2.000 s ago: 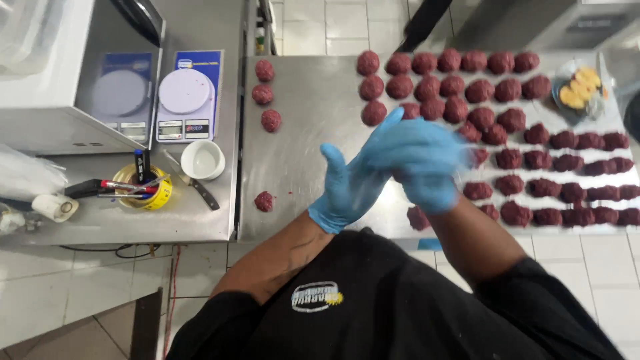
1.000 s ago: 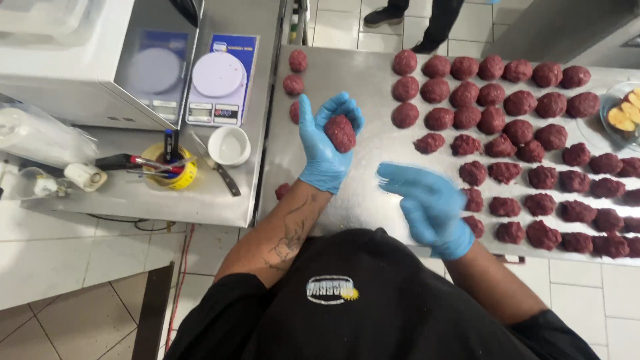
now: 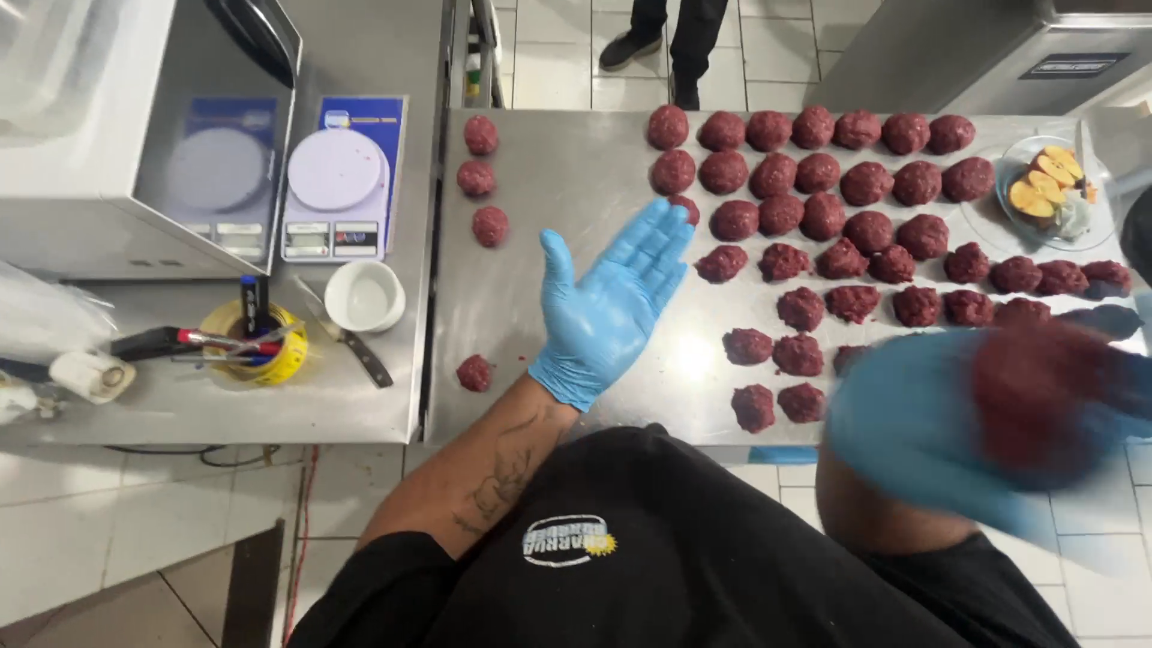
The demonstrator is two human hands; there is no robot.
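My left hand (image 3: 612,310), in a blue glove, is palm up over the steel table with nothing in it. Its fingertips partly cover a ball of raw ground meat (image 3: 684,211). On the right, my right hand (image 3: 927,423), also in a blue glove, is blurred over the table's near right part. A dark red meat ball (image 3: 1035,396) shows at its fingers and appears held. Rows of meat balls (image 3: 776,175) lie on the right half, smooth at the back and rougher near me. On the left are three balls (image 3: 476,177) and a rough lump (image 3: 473,373).
A kitchen scale (image 3: 335,171), white cup (image 3: 364,297), knife (image 3: 364,357) and yellow tape roll (image 3: 292,355) with pens stand left, by a microwave oven (image 3: 216,144). A glass plate (image 3: 1017,211) holds cut fruit. A person's legs (image 3: 693,45) are beyond the table. Dark blurred shapes show right.
The left hand held a meat ball one second ago and is now empty. My right hand has moved right and now appears to hold a ball. Two seconds ago the hands were together.
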